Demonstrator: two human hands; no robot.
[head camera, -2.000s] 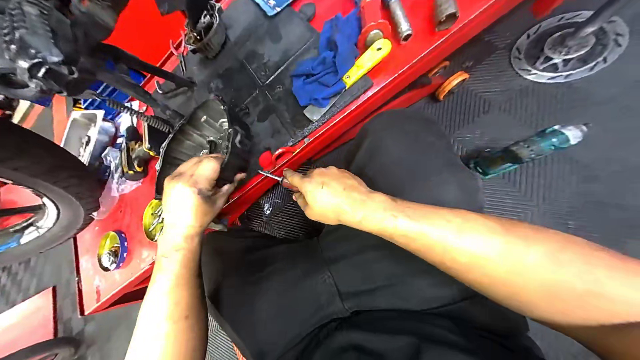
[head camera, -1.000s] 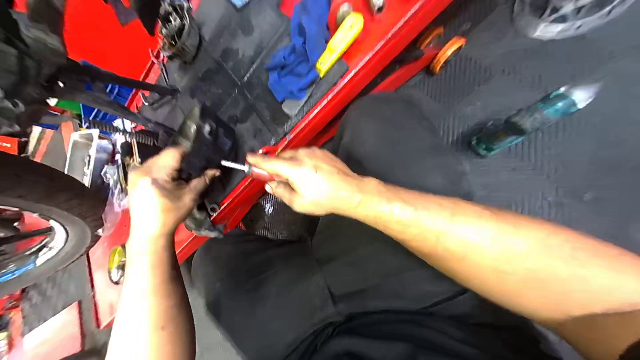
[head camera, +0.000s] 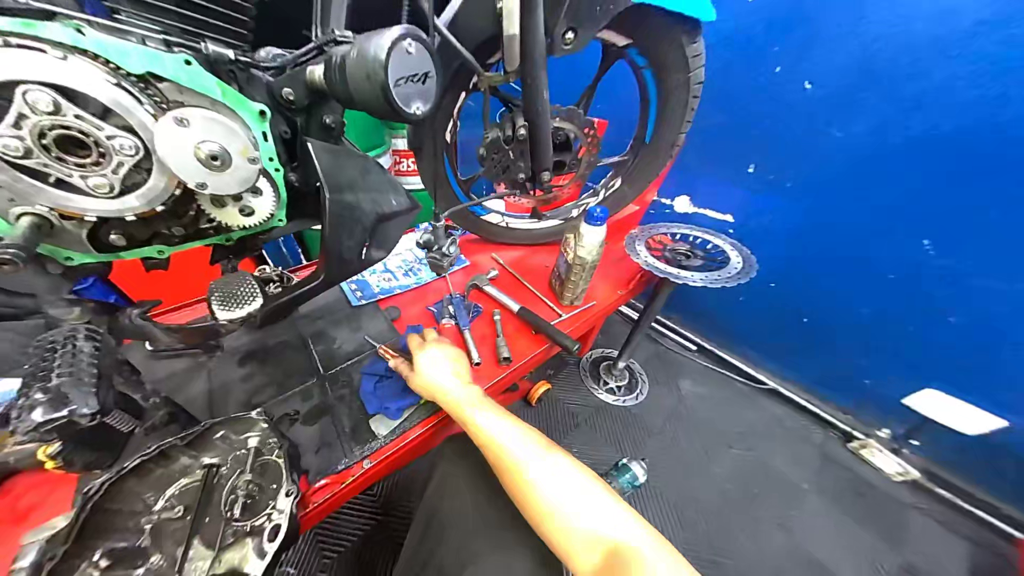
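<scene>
My right hand (head camera: 436, 368) reaches over the blue cloth (head camera: 382, 388) on the red bench, its fingers around a screwdriver (head camera: 386, 350) whose tip points left. Just right of the hand lie hand tools with blue and red handles (head camera: 460, 318), a socket tool (head camera: 502, 338) and a claw hammer (head camera: 524, 313). At the lower left is an engine side cover (head camera: 200, 496) with its inner face up. My left hand is out of view. Above the cover, the motorcycle engine (head camera: 136, 144) shows its open clutch side, rimmed by a green gasket.
A bottle with a blue cap (head camera: 578, 256) and a long thin T-handle tool (head camera: 528, 286) occupy the bench's right end, below the front wheel (head camera: 576, 128). A wheel hub with brake discs (head camera: 690, 254) stands on the floor beside the bench, near a blue wall (head camera: 864, 160).
The view has swung toward the motorcycle and front wheel. My right hand has moved away from the cover to the cloth and tools. My left hand, earlier at the cover, has left the view.
</scene>
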